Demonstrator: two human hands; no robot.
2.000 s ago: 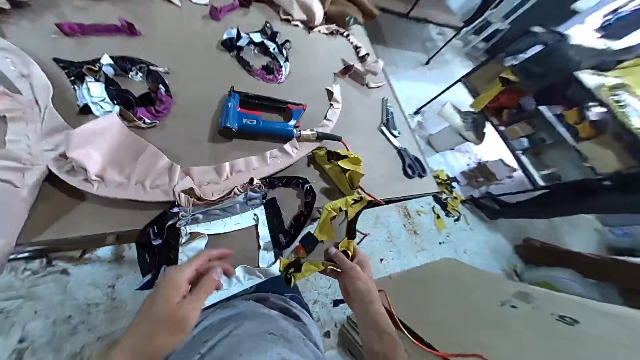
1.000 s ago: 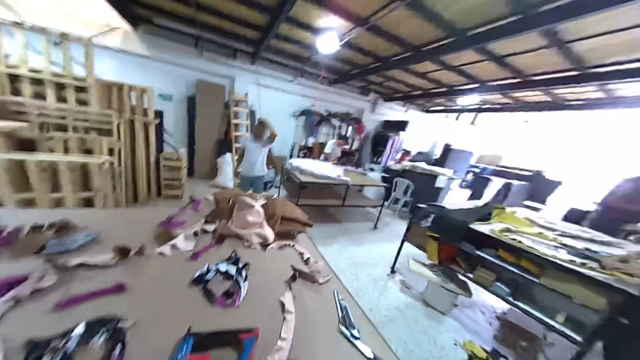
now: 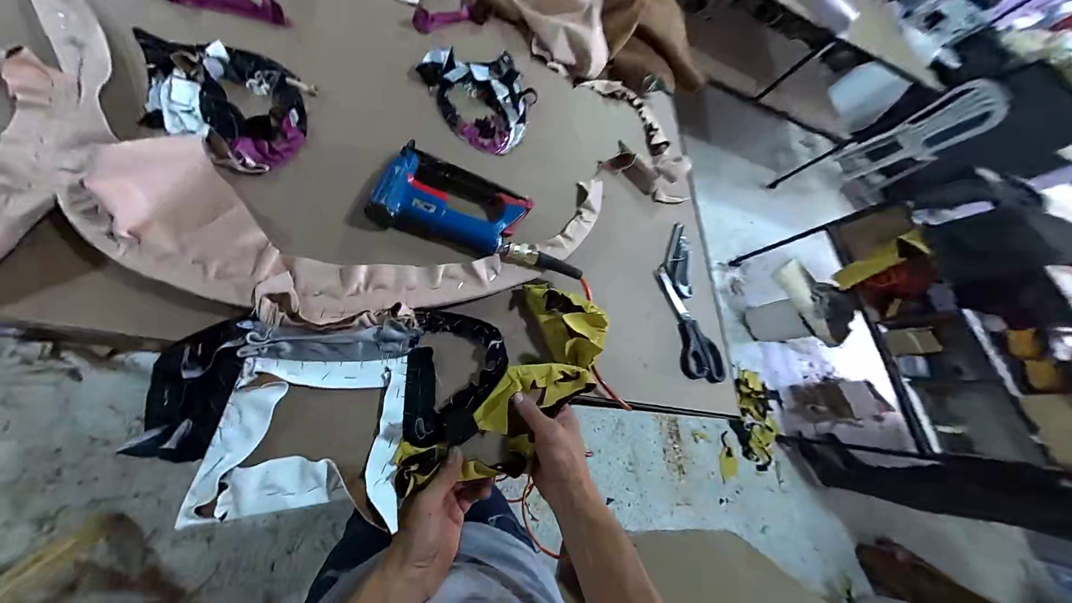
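My left hand (image 3: 431, 519) pinches the lower edge of a yellow fabric-covered ring (image 3: 494, 402) at the table's front edge. On the same ring's right side, my right hand (image 3: 548, 435) grips with the thumb on top. The ring adjoins a black fabric-covered loop (image 3: 494, 335) and a white fabric-covered frame (image 3: 318, 373), with black fabric (image 3: 188, 394) at its left. Beyond them lies a long pink fabric-covered curved piece (image 3: 360, 285). A blue pneumatic stapler (image 3: 448, 213) rests on the table behind it, its hose fitting pointing right.
Black-handled scissors (image 3: 699, 347) lie near the table's right edge beside a grey-handled tool (image 3: 680, 264). Two multicoloured fabric-wrapped rings (image 3: 486, 100) sit farther back. An orange hose (image 3: 532, 519) hangs near my legs. Shelving with scraps (image 3: 888, 335) and a white plastic chair (image 3: 930, 134) stand at right.
The view swung up to the room and back down. My left hand, apart from the yellow ring two seconds ago, now holds it. My right hand is on it in both views.
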